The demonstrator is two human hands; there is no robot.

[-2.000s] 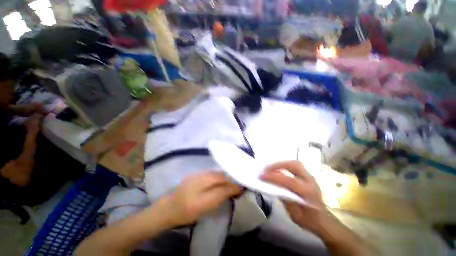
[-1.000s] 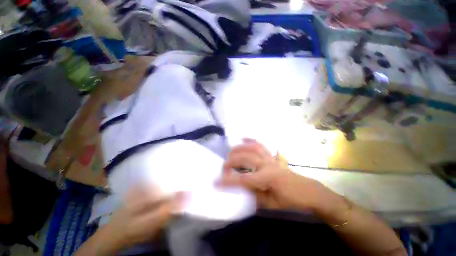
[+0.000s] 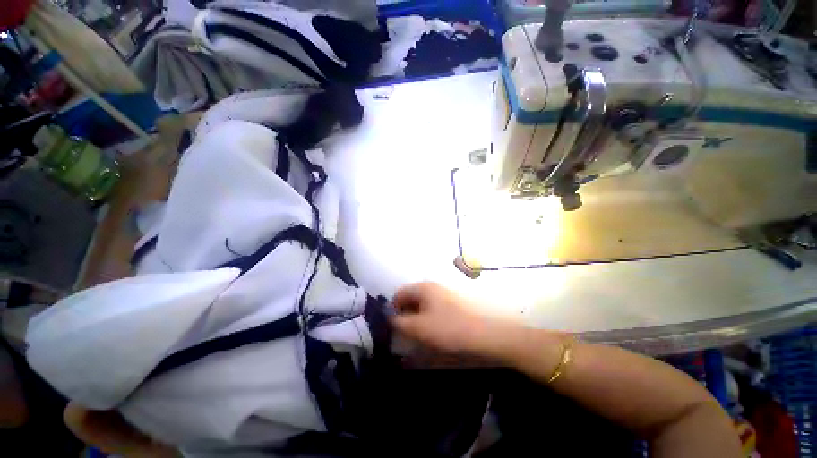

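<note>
A pale grey-white garment (image 3: 224, 197) with black strips and seams lies bunched on the left of the white table. My right hand (image 3: 434, 318) pinches its black edge (image 3: 381, 326) near the table's front. My left hand (image 3: 121, 431) is at the lower left, mostly hidden under a raised pale panel (image 3: 125, 331); its fingers cannot be seen clearly. The white sewing machine head (image 3: 573, 107) with a blue-green stripe stands to the right of the garment. Its lit needle area (image 3: 535, 188) is away from the cloth and from both hands.
A blue crate (image 3: 439, 13) with black and white pieces is behind the table. More striped garments (image 3: 269, 40) lie at the back left. A green bottle (image 3: 76, 164) stands beside cardboard at the left. Small dark tools (image 3: 778, 254) lie at the right.
The view has turned right and the machine shows larger. The garment is spread and lifted at the left. My right hand has moved onto its black edge; my left hand has gone under the cloth.
</note>
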